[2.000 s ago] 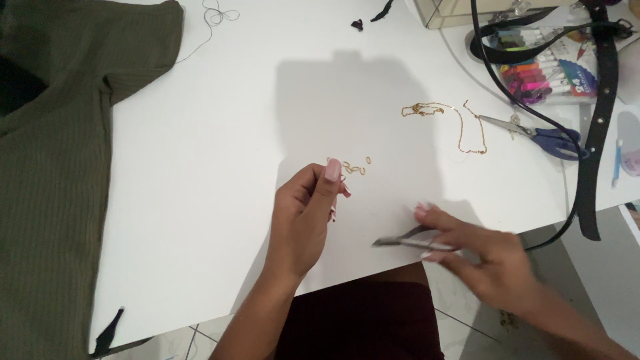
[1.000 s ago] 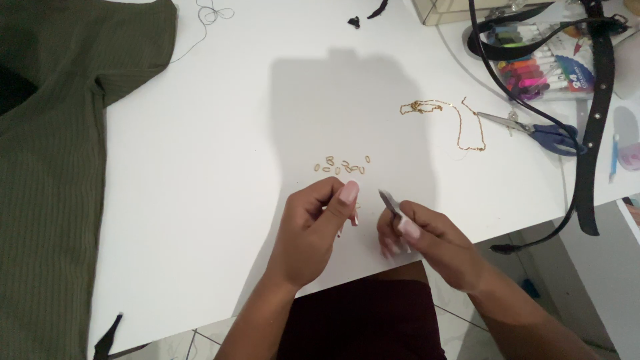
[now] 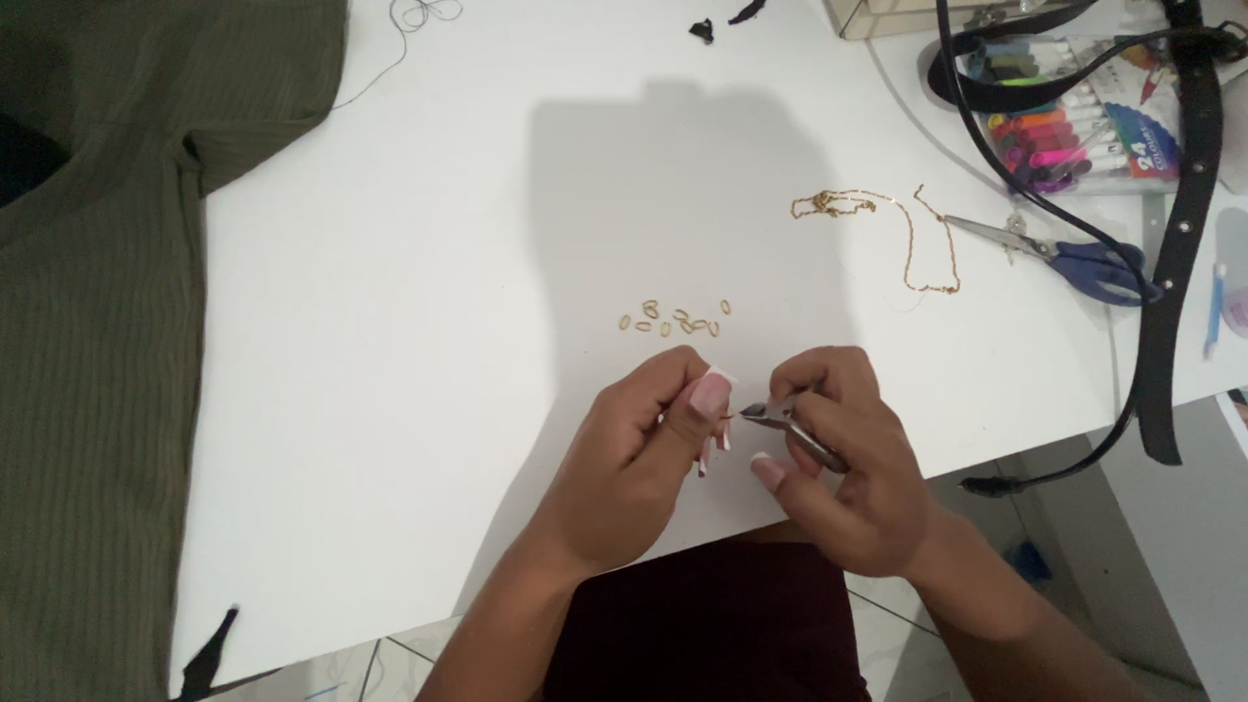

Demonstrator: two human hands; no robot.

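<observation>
My left hand (image 3: 639, 458) pinches a tiny gold-coloured piece between thumb and forefinger; most of it is hidden by the fingers. In my right hand (image 3: 853, 458) is a small pair of metal nippers (image 3: 795, 434), its tip pointing left, close to that piece; whether they touch I cannot tell. Several small oval gold links (image 3: 666, 330) lie loose on the white table (image 3: 390, 390), just beyond my left hand. Farther off to the right lies a thin gold chain (image 3: 911, 244), partly bunched. The tip of the blue-handled scissors (image 3: 1092, 268) rests by the chain.
A green ribbed garment (image 3: 88, 390) covers the left side. At the right are a black belt (image 3: 1180, 244), a black cable (image 3: 1063, 207) and a pack of coloured markers (image 3: 1082, 136). Black scraps (image 3: 701, 31) and a thread (image 3: 375, 76) lie at the far side.
My right hand has moved left with the nippers, up to my left fingertips. Links that my left hand covered in the oldest frame now show on the table.
</observation>
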